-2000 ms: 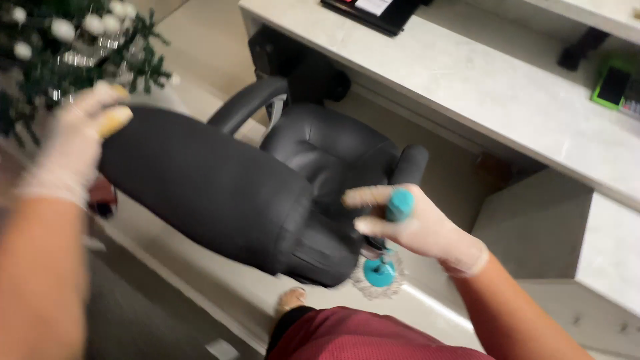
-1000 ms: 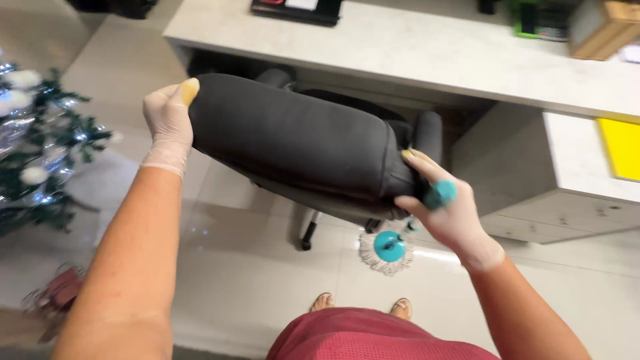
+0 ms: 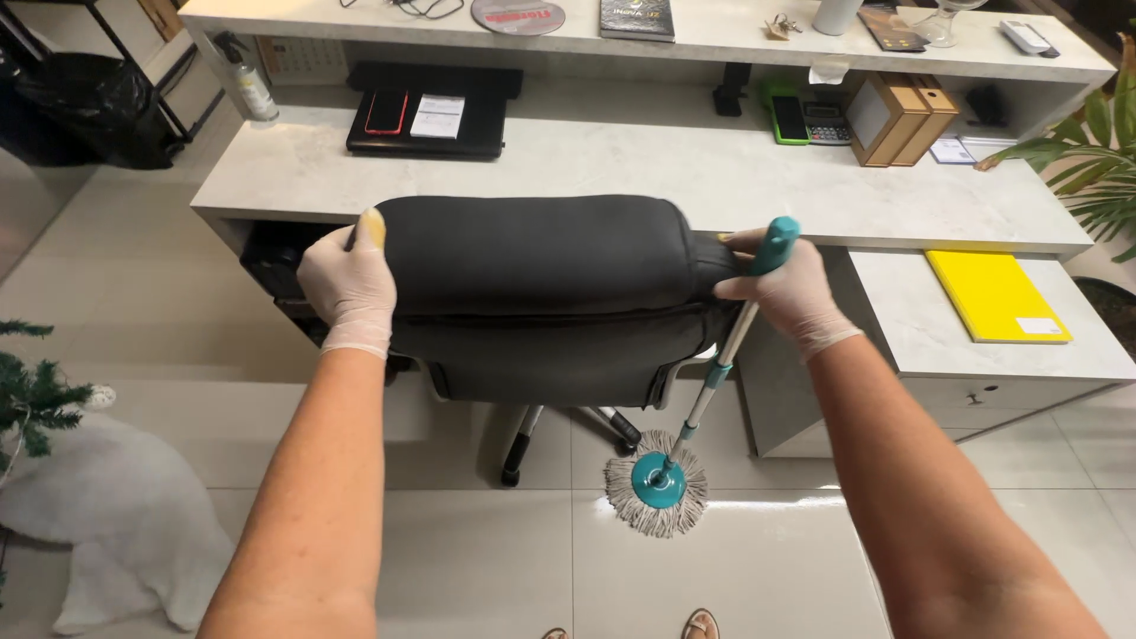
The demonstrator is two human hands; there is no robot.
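Note:
A black padded office chair (image 3: 541,257) stands with its back toward me, close against the desk's front edge. My left hand (image 3: 351,288), in a pale translucent glove, grips the left end of the backrest. On the right end lies my gloved right hand (image 3: 781,284), which also holds the teal-topped handle of a spin mop (image 3: 658,480). The mop's pole slants down to its round teal head, whose grey strings are spread on the floor tiles beside the chair's wheeled base (image 3: 568,426).
The desk (image 3: 621,160) carries a black laptop (image 3: 426,124), phones, a calculator and wooden file boxes (image 3: 901,120). At right, a drawer cabinet (image 3: 1003,355) bears a yellow folder (image 3: 998,295). Christmas tree branches (image 3: 40,399) and a grey-white cloth (image 3: 115,524) are at left.
The chair has turned so its back faces me squarely, and it now stands against the desk. Both hands have stayed on the backrest, the right one keeping the mop. The view has shifted.

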